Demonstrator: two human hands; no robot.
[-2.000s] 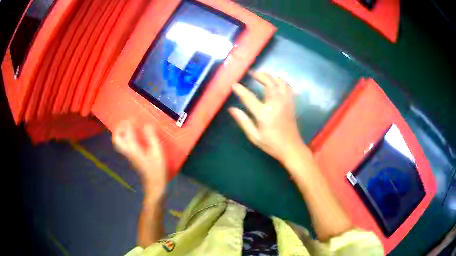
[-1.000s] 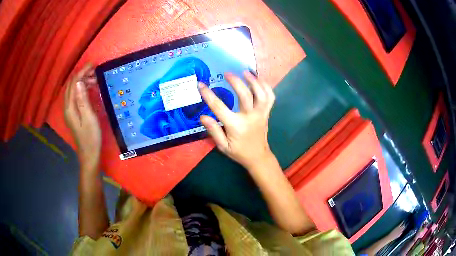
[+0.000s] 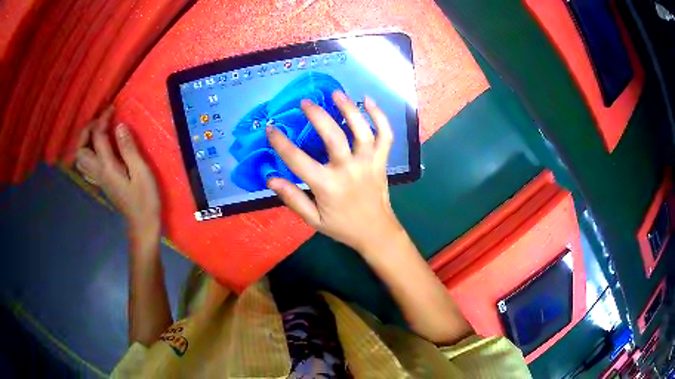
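A tablet (image 3: 222, 133) lies flat on an orange-red foam pad (image 3: 237, 248). Its screen shows a blue swirl desktop with icons, and glare covers its upper right. A white barcode label (image 3: 209, 214) is at its lower left corner. My right hand (image 3: 344, 170) is spread over the screen, fingers apart, holding nothing; its index fingertip is at the screen's middle, whether touching I cannot tell. My left hand (image 3: 118, 166) is at the pad's left edge, off the tablet, fingers apart and partly curled, with nothing visible in it.
Stacked foam pads (image 3: 66, 74) lean at the upper left. A second tablet (image 3: 539, 303) lies on another foam pad (image 3: 481, 296) at the lower right. A third tablet (image 3: 603, 55) is at the upper right. The dark green surface (image 3: 474, 178) runs between them. Grey floor (image 3: 66, 259) shows lower left.
Since one second ago, the white window on the screen has gone. My left hand has come off the tablet's left edge. The tablet sits turned from how it lay two seconds ago.
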